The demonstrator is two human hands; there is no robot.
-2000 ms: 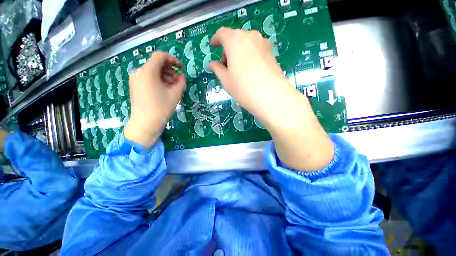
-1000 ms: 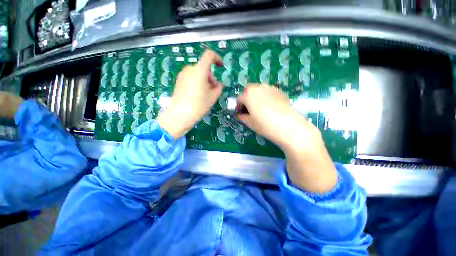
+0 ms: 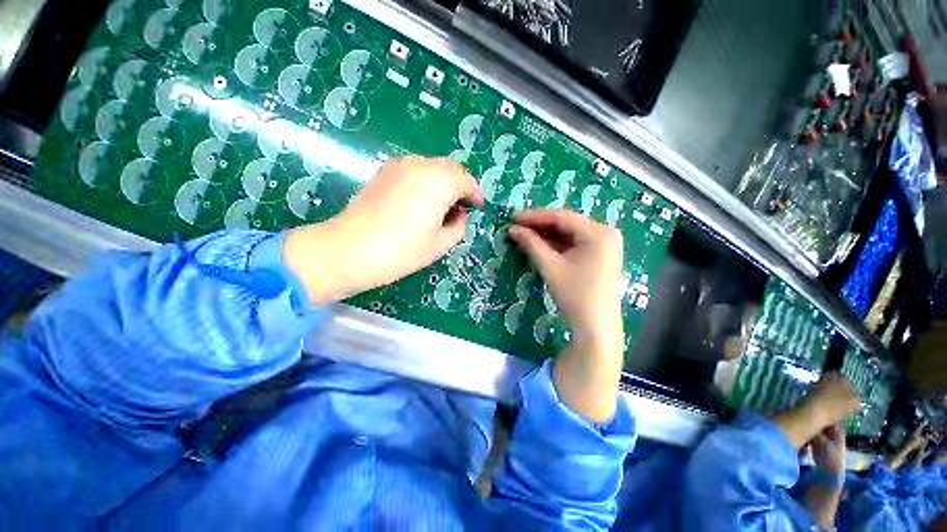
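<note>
A large green circuit board (image 3: 415, 125) with rows of white half-filled circles lies on the conveyor in front of me. A loose pile of small silvery leaded components (image 3: 476, 283) lies on it, below my hands. My left hand (image 3: 400, 220) is over the middle of the board, its thumb and fingertips pinched together. My right hand (image 3: 569, 255) is just right of it, thumb and forefinger pinched at the board. Something tiny and dark shows between the two sets of fingertips; I cannot tell which hand holds it.
Metal rails run behind (image 3: 582, 135) and in front of the board. Beyond the back rail are a black tray (image 3: 602, 52) with silvery parts, clear bags with orange-red parts (image 3: 820, 125) and a blue heap (image 3: 872, 249). At the right, a neighbour's hands (image 3: 820, 416) are at another board (image 3: 781, 338).
The view has swung to the right, showing the neighbour at the right and the orange-red parts. My hands have come close together over the board, fingertips nearly touching.
</note>
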